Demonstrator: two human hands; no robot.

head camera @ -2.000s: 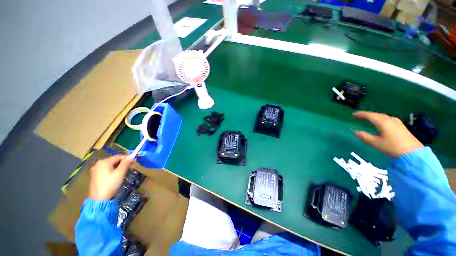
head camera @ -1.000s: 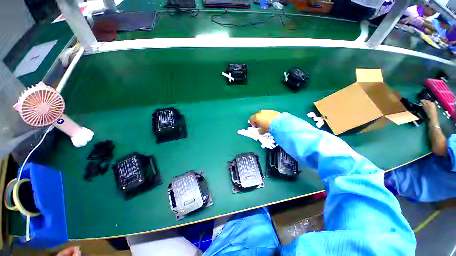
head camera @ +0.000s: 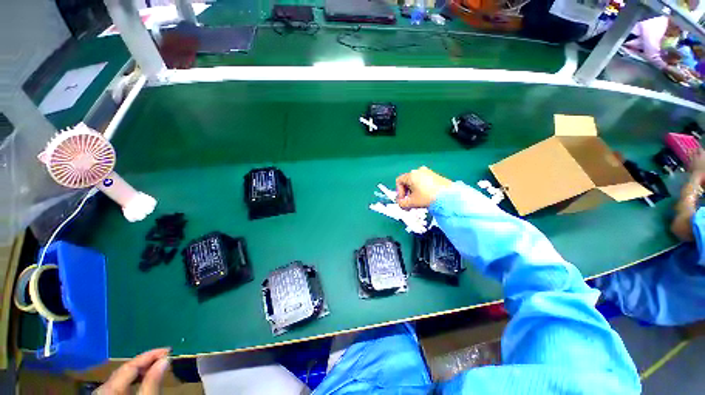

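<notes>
My right hand [head camera: 421, 189] is over the loose pile of white strips [head camera: 410, 218], its fingertips pinched at one strip at the pile's upper left. My left hand [head camera: 139, 373] is low at the bench's front edge, partly cut off by the picture's bottom; thumb and finger are close together, and whether they hold anything is unclear. Several black battery packs or housings stand on the green bench: one [head camera: 380, 266] and another [head camera: 292, 295] in front, one [head camera: 212, 261] at the left. Two farther back, one [head camera: 381, 118] and another [head camera: 470, 129], have white strips at the side.
A pink fan [head camera: 81, 160] and a blue tape dispenser [head camera: 83, 305] are at the left, with small black parts [head camera: 163, 241] beside them. An open carton [head camera: 545, 173] is at the right. Another person's arm [head camera: 686, 204] is at the far right. A white rail [head camera: 348, 74] runs behind.
Since two seconds ago, the view has swung right and my right hand has moved to the strips. My left hand has left the tape dispenser. In the last second, more of my left hand has come into view.
</notes>
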